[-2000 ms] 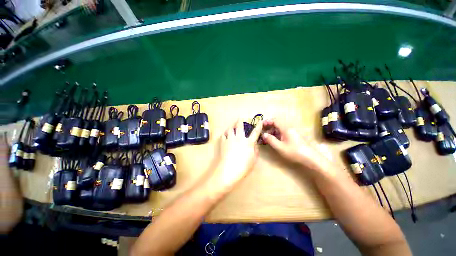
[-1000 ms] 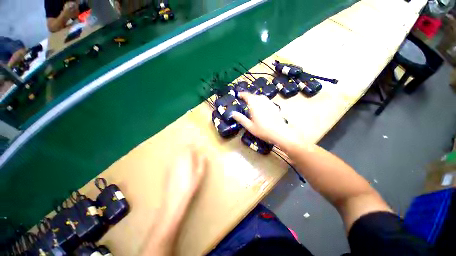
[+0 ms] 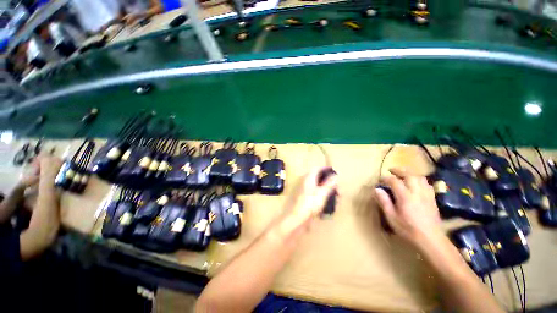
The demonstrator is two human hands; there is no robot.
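My left hand (image 3: 308, 198) holds a black power bank (image 3: 330, 194) on the bench, its thin black lead sticking up towards the conveyor. My right hand (image 3: 408, 205) is closed around another dark power bank (image 3: 386, 208), mostly hidden by the fingers, with a curved lead rising from it. The two hands are apart. Power banks with looped cables (image 3: 246, 172) stand in rows left of my left hand. Power banks with loose leads (image 3: 469, 194) lie in a group right of my right hand.
The cardboard-covered bench (image 3: 351, 269) curves across the view. Beyond it lie the green conveyor belt (image 3: 293, 104) and its pale rail (image 3: 342, 57). Another person's arm (image 3: 44, 202) reaches onto the bench at the far left. People and small units show across the belt.
The view has swung back left. My right hand has left the right-hand group and now holds a unit over mid-bench. My left hand, empty and blurred before, now holds a unit too.
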